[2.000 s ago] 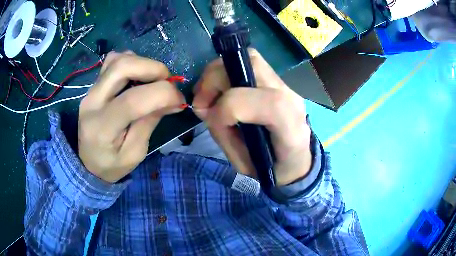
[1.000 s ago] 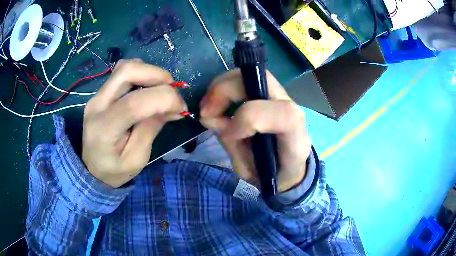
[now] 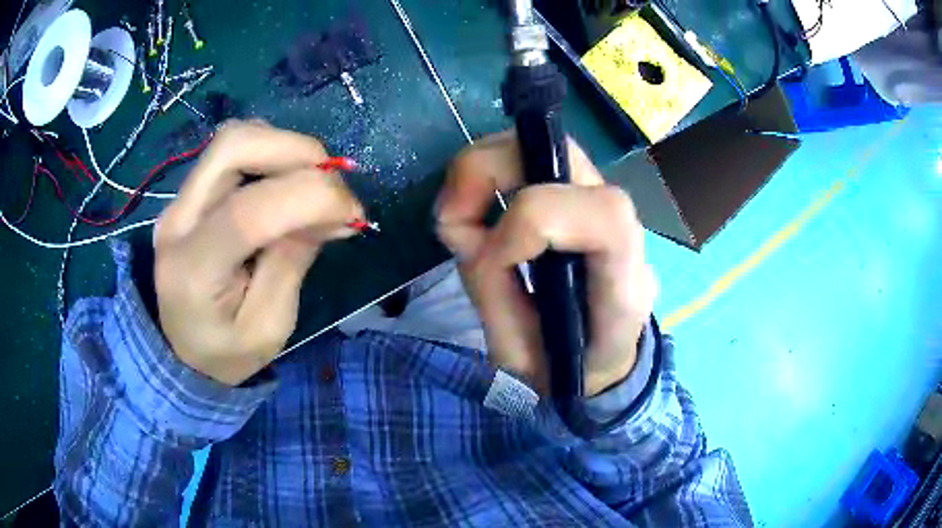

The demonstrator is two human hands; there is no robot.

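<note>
My left hand [image 3: 245, 248] holds two lead wires by their ends. One red tip [image 3: 337, 164] sticks out between the upper fingers, and a second red tip [image 3: 359, 225] with a bare metal end sticks out below it. My right hand [image 3: 558, 248] is closed around the black handle of the soldering iron [image 3: 547, 155], whose metal barrel points up and leaves the frame at the top, so its tip is hidden. The right thumb and forefinger are apart from the red tips. A silver connector [image 3: 352, 88] stands at the edge of the dark holding block [image 3: 322, 57].
A white solder spool [image 3: 56, 68] and loose connectors [image 3: 160, 39] are at the upper left, with red and white cables below. A yellow sponge [image 3: 647, 77] sits in the stand tray at the upper right. A brown box-like panel [image 3: 723, 165] overhangs the blue floor.
My hands have moved apart. The left hand with the red tips has shifted left, and the right hand with the iron has shifted slightly right.
</note>
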